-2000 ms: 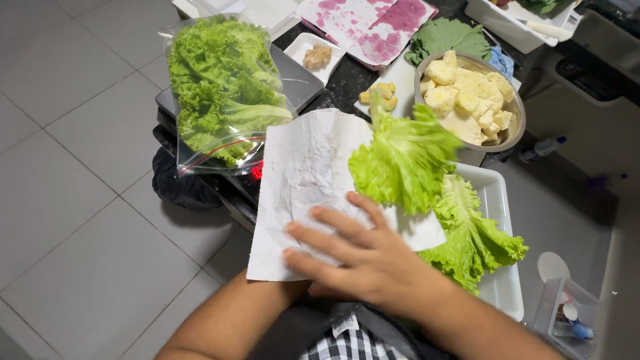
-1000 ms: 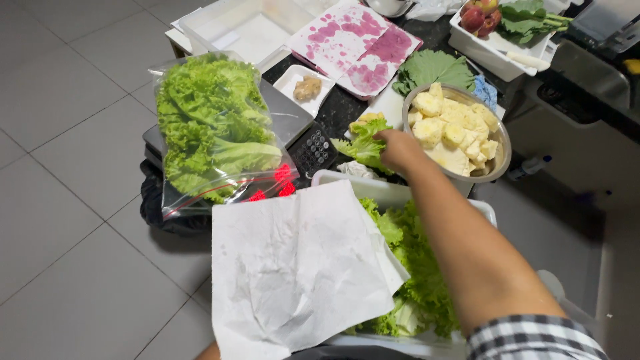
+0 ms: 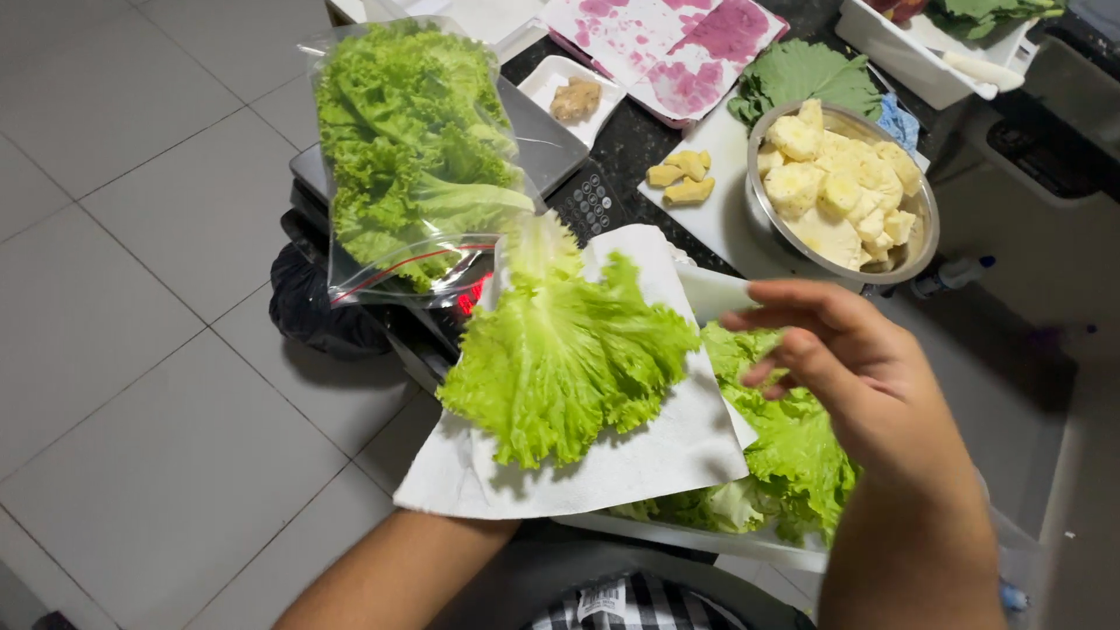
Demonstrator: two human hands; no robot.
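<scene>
A ruffled green lettuce leaf [image 3: 569, 359] lies spread on white paper towels [image 3: 647, 472]. Beneath the towels is my left hand, hidden, with only the forearm coming out below them. My right hand [image 3: 822, 359] is raised to the right of the leaf, fingers apart and slightly curled, holding nothing. Under and beyond it, more lettuce leaves [image 3: 787, 446] fill a white plastic tray [image 3: 700, 529]. A clear zip bag packed with lettuce [image 3: 411, 149] rests on a kitchen scale [image 3: 542, 131] at the upper left.
A steel bowl of peeled, cut pale chunks [image 3: 840, 188] stands on a white cutting board [image 3: 717, 219] beside ginger-like pieces [image 3: 682, 178]. Behind are a small dish with a ginger root [image 3: 573, 98], purple-stained paper [image 3: 682, 44], a dark green leaf [image 3: 805, 74] and a white bin with a knife [image 3: 919, 44].
A second ago my right hand was near the cutting board touching a piece of lettuce; now it is back, empty, beside the towels. A lettuce leaf now lies on the towels, which were bare then.
</scene>
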